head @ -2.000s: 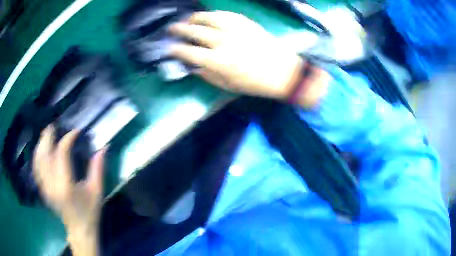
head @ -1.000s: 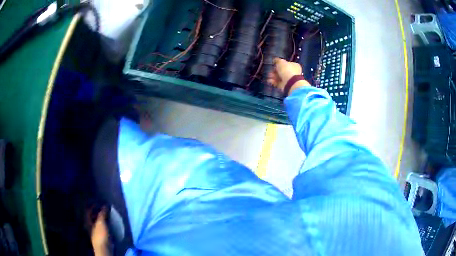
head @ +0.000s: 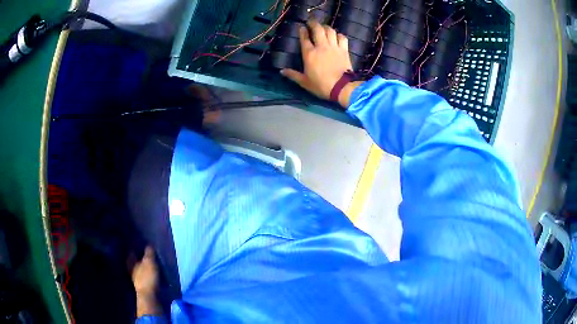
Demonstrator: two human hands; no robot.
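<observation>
A dark green perforated crate (head: pixel 498 82) at the top holds several rows of black blowers (head: pixel 350 31) with thin reddish lead wires. My right hand (head: pixel 326 60), with a dark red band at the wrist, is inside the crate near its front wall. Its fingers are spread over the near end of a blower row, thumb apart, with nothing lifted. The contact under the palm is hidden. My left hand (head: pixel 147 275) is small and low at the left, beside my body; its fingertips are in shadow and any hold is unclear.
The green bench (head: pixel 19 120) with a pale edge is at the left. An electric screwdriver (head: pixel 22 44) with a black cord lies at its upper left. Red coiled wire hangs by the bench edge. A grey stool (head: pixel 550 247) stands at the right, on a floor with yellow lines.
The view has swung from the bench to the crate. Since the last earlier frame, my right hand has moved left across the blowers to another row, fingers spreading. My left hand stays low.
</observation>
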